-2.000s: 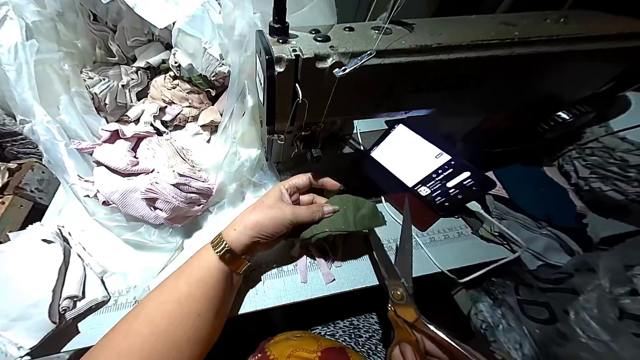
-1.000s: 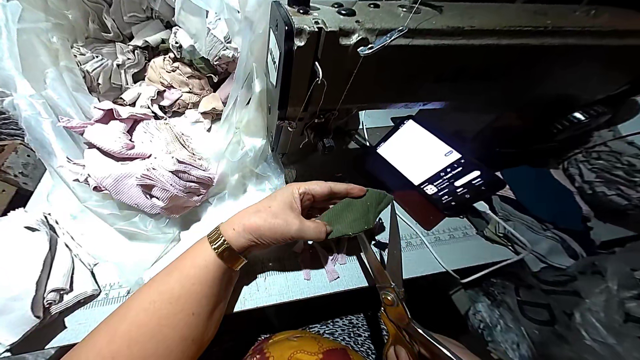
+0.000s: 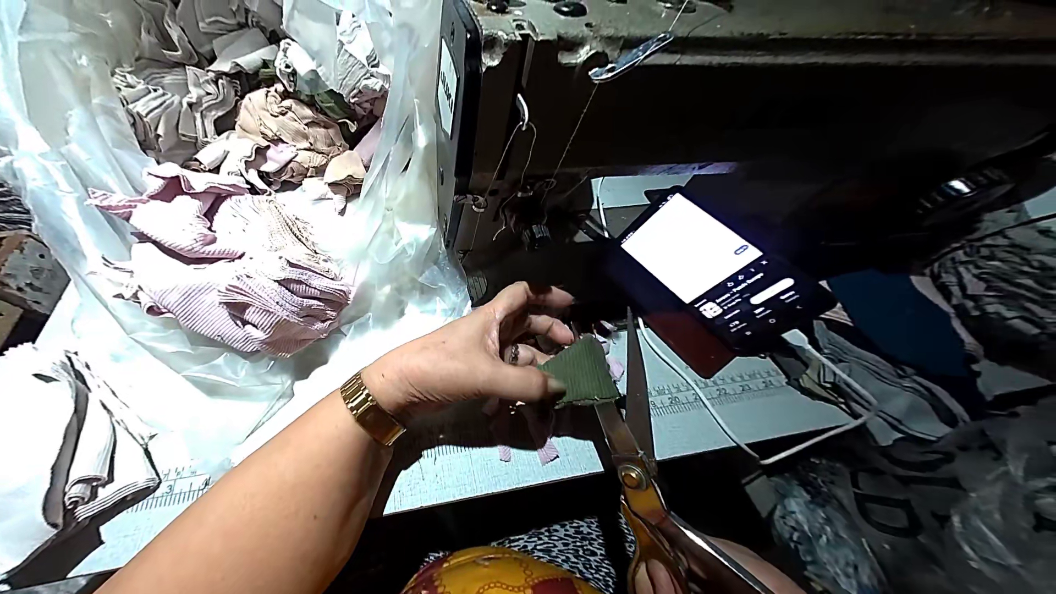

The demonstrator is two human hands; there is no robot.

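My left hand (image 3: 478,351), with a gold-coloured bracelet at the wrist, pinches a small piece of ribbed green fabric (image 3: 584,373) between thumb and fingers. At the bottom edge, my right hand (image 3: 660,573) is partly out of view, its fingers in the handles of metal scissors (image 3: 634,477). The scissor blades are apart and point up, one at the lower edge of the green piece, the other just to its right. Small pink fabric scraps (image 3: 540,441) lie on the table below my left hand. The sewing machine's needle area (image 3: 536,231) is behind that hand, in shadow.
A clear plastic bag (image 3: 404,223) of pink, beige and grey fabric pieces stands at the left. Folded white cloth (image 3: 91,445) lies at lower left. A lit phone (image 3: 701,264) with a white cable (image 3: 775,454) rests under the machine arm (image 3: 767,82). Dark plastic (image 3: 932,503) lies at lower right.
The green piece has turned in my left hand and shows a shorter, squarer shape. The thumb now lies along its lower left. The scissors stay near its lower edge. The view has shifted slightly.
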